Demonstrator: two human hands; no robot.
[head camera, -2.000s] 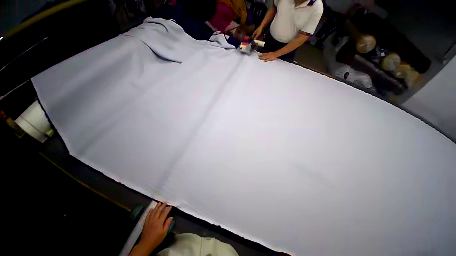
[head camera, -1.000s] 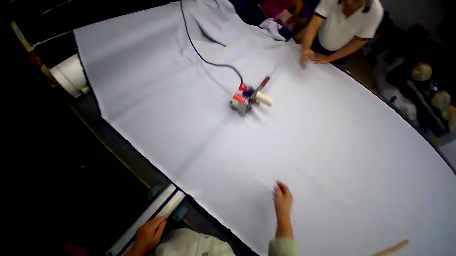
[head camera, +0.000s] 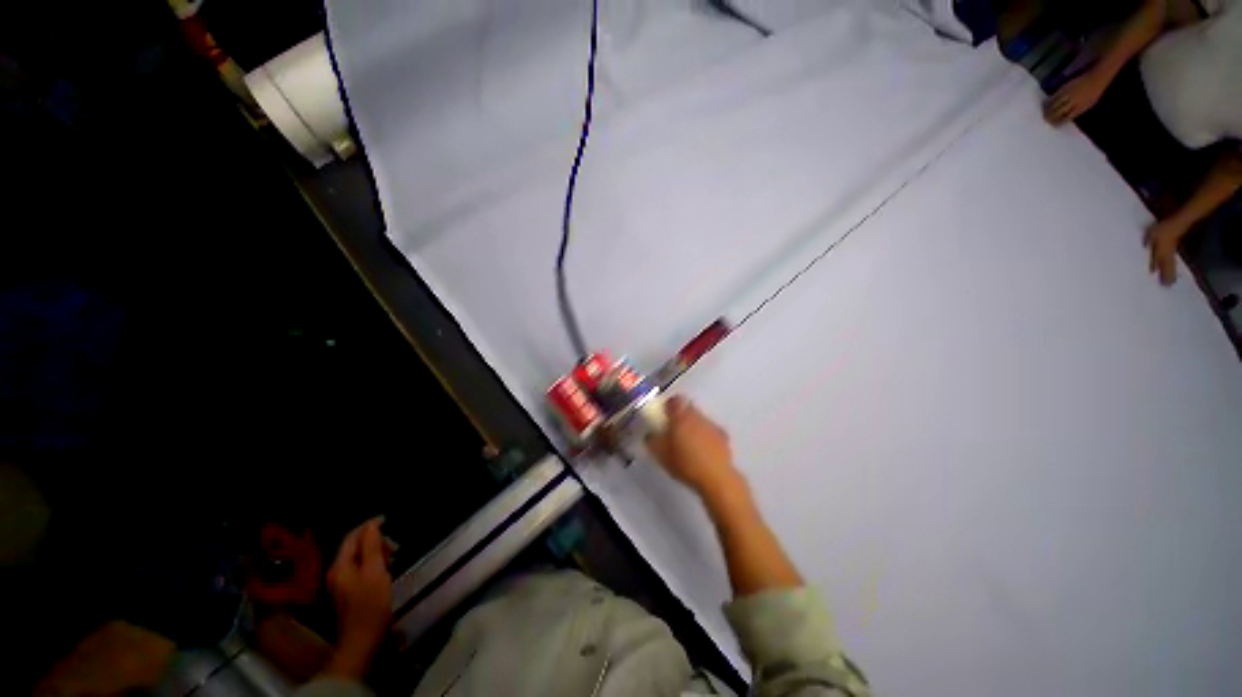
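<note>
Pale grey-white fabric (head camera: 899, 409) covers the table. A thin straight cut line runs across it from the far edge to a red and white electric cutter (head camera: 595, 395) near the close edge. My right hand (head camera: 691, 443) is closed on the cutter's pale handle; its fingertips are partly blurred. A dark cord runs up from the cutter. The silver guide rail (head camera: 477, 542) with a dark centre line sticks out from under the fabric's near edge. My left hand (head camera: 360, 579) is beside the rail, fingers bent, apparently holding nothing.
A person's two hands rest at the fabric's far edge at upper right. A thick white roll (head camera: 303, 98) lies at the rail end, upper left. A blurred hand-like shape and a brownish thing show at the lower left, left of my left hand.
The cutter has come across the fabric to the near edge, leaving a cut line. My right hand has taken hold of its handle. My left hand has moved off the rail.
</note>
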